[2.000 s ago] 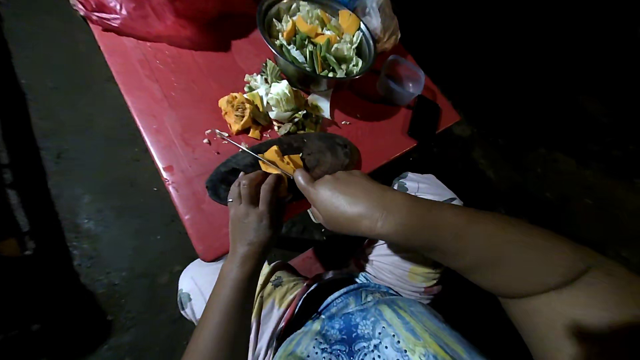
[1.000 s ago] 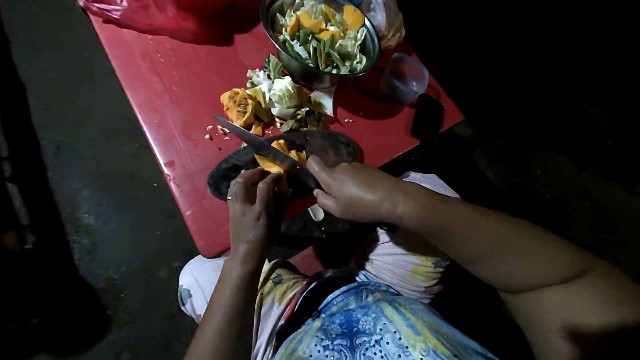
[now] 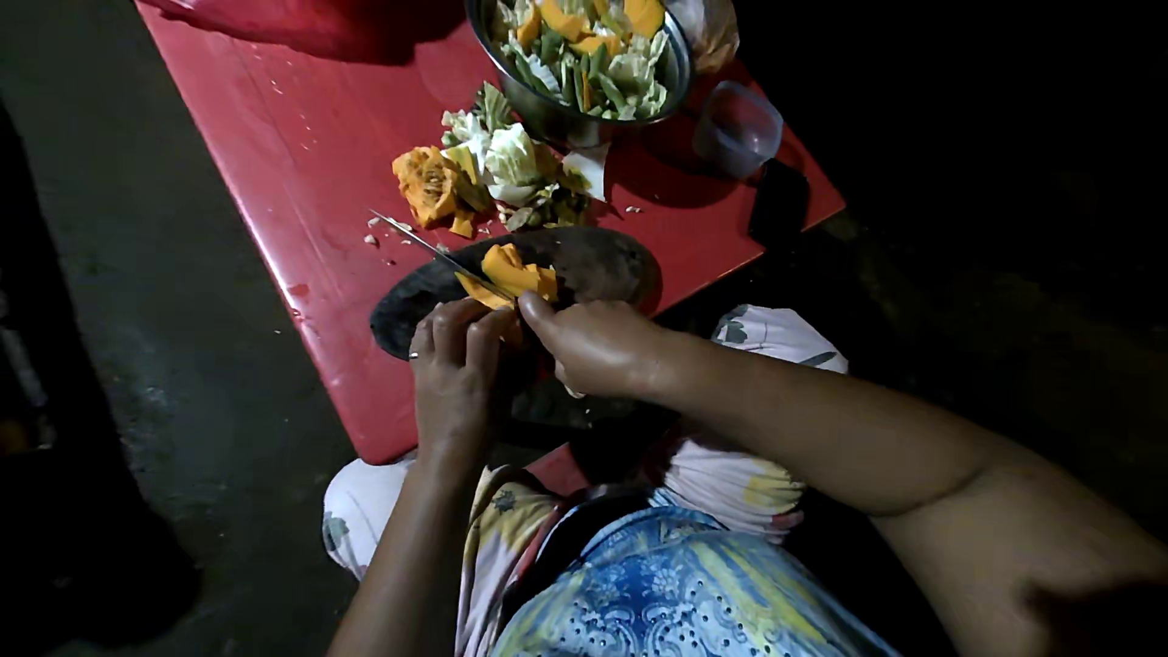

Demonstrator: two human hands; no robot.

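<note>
A dark oval cutting board (image 3: 602, 265) lies at the near edge of the red table. My right hand (image 3: 593, 347) grips a knife (image 3: 429, 246), whose blade points up and left across the board and touches orange squash. With bent fingers my left hand (image 3: 461, 342) holds a piece of squash (image 3: 484, 292) against the board's near side. Cut squash pieces (image 3: 518, 272) lie just beyond the blade. Past the board sit a larger chunk of squash (image 3: 427, 185) with its seedy core showing and a pale cabbage piece (image 3: 513, 160) among leafy scraps. The knife's handle is hidden in my hand.
A metal bowl (image 3: 568, 126) of cut vegetables stands at the back of the red table (image 3: 301, 182). Right of it are a plastic bag (image 3: 710, 32), a clear plastic container (image 3: 739, 130) and a dark flat object (image 3: 778, 203). A red plastic bag (image 3: 319, 23) lies at the back left.
The knife has shifted over the squash, and its blade now stands more edge-on than one second ago. More cut pieces lie beyond the blade than two seconds ago. My left hand has barely moved.
</note>
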